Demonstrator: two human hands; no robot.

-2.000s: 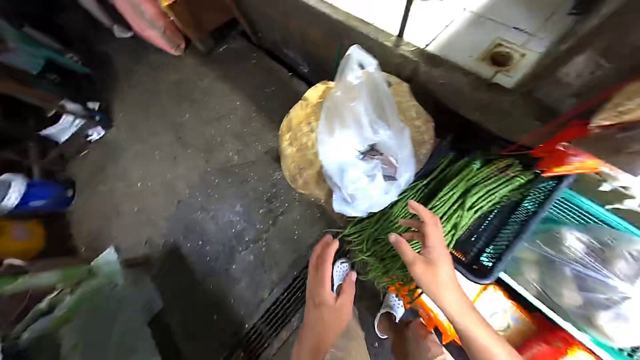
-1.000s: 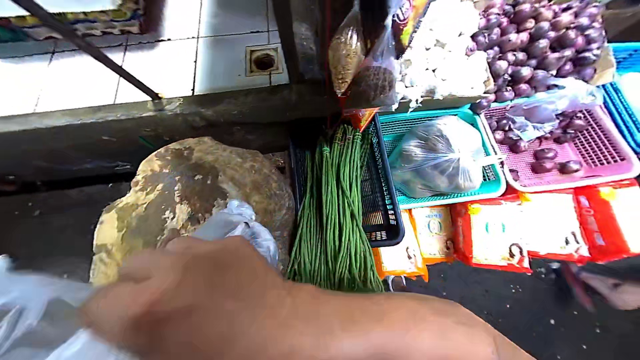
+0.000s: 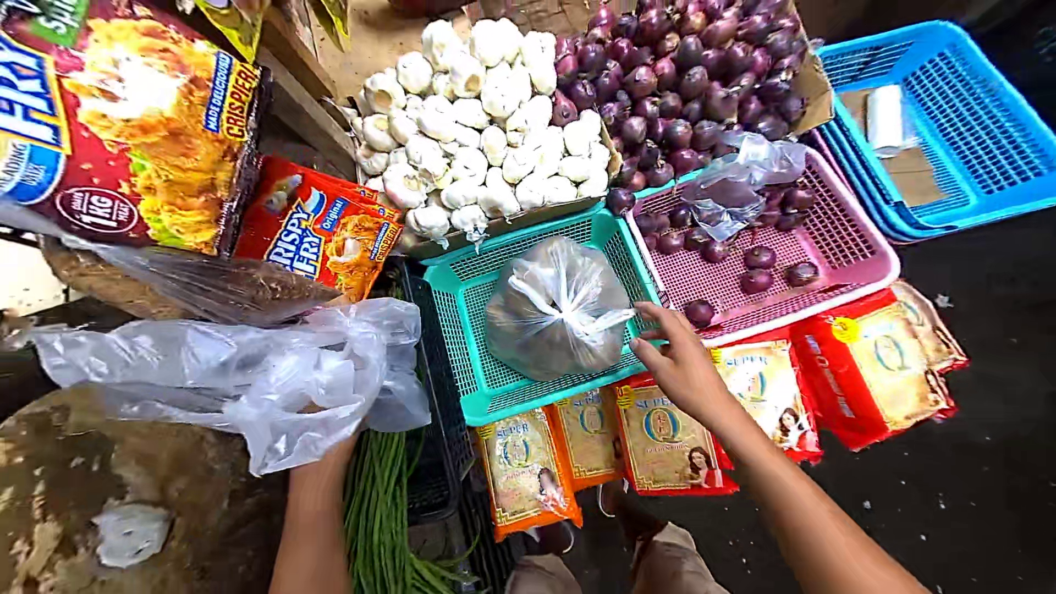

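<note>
A translucent plastic bag (image 3: 247, 371) covers my left hand (image 3: 326, 421), whose fingers are hidden under it; whether they grip it is unclear. My right hand (image 3: 676, 351) has its fingers at the knotted end of a filled, tied plastic bag (image 3: 557, 309); thumb and forefinger are a little apart. That bag rests in a teal plastic basket (image 3: 483, 404). Long green beans (image 3: 379, 511) hang beside my left forearm, partly in a black plastic crate (image 3: 441, 412).
Garlic bulbs (image 3: 487, 124) fill a box behind the teal basket. Red onions (image 3: 685, 82) lie beside them and in a pink basket (image 3: 858, 280). Blue baskets (image 3: 973, 181) stand at the right. Noodle packs (image 3: 668, 437) line the front; breading mix packs (image 3: 322, 231) hang left above a wooden block (image 3: 49, 495).
The view has swung right toward the baskets. My right hand has come to the tied bag in the teal basket. The translucent bag, earlier on the wooden block, is now over my left hand.
</note>
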